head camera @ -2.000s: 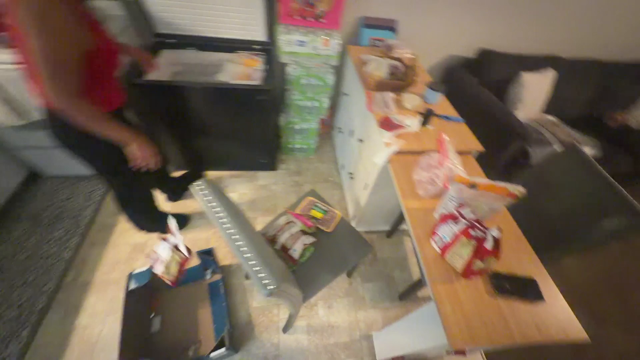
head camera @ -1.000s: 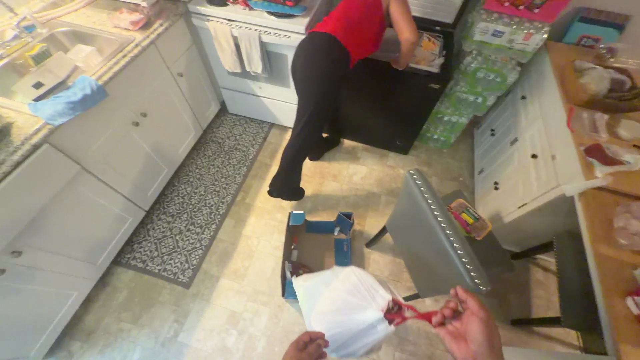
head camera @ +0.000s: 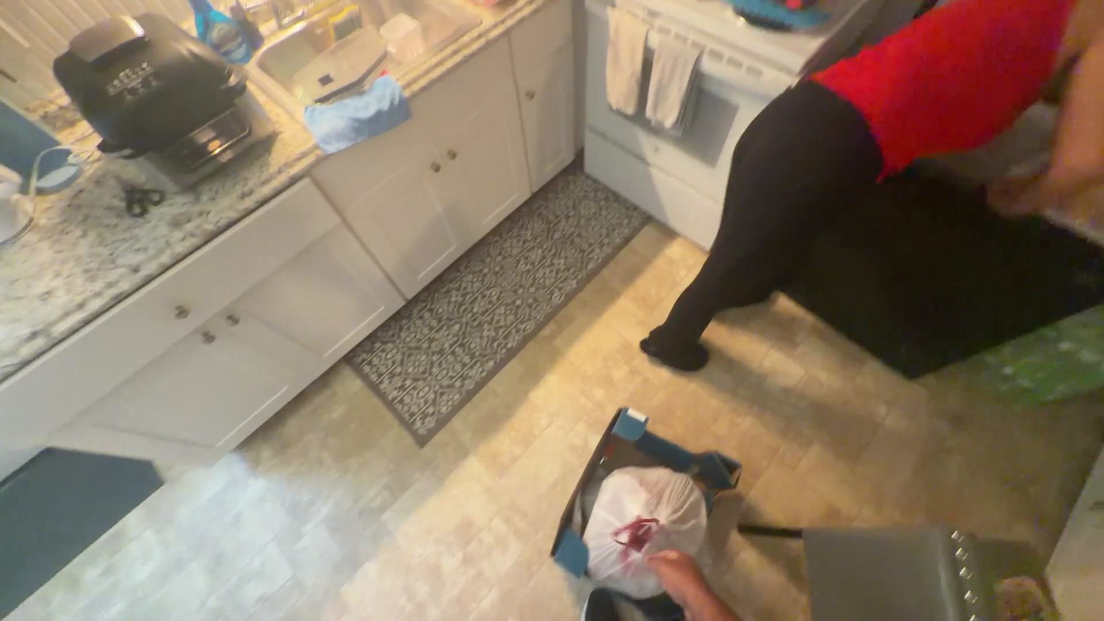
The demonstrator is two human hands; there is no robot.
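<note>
A full white plastic bag with a red drawstring [head camera: 645,528] sits in an open blue and black box [head camera: 576,554] on the floor. My right hand [head camera: 681,580] reaches in from the bottom edge, its fingers at the lower right side of the bag, just below the red tie. Whether the fingers grip the plastic cannot be made out. My left hand is out of the frame. A dark shape, perhaps a shoe, shows at the bottom edge below the bag.
A grey studded chair [head camera: 888,573] stands right of the box. Beyond it, a person in red and black [head camera: 802,172] bends over a black chest [head camera: 931,267] near the white stove [head camera: 716,129]. A patterned mat [head camera: 509,302] lies along white cabinets [head camera: 233,336]; scissors [head camera: 142,198] rest on the counter.
The white bag, held above the floor by my hands one second ago, now rests in the box. My left hand has left the view, which has swung left towards the counter.
</note>
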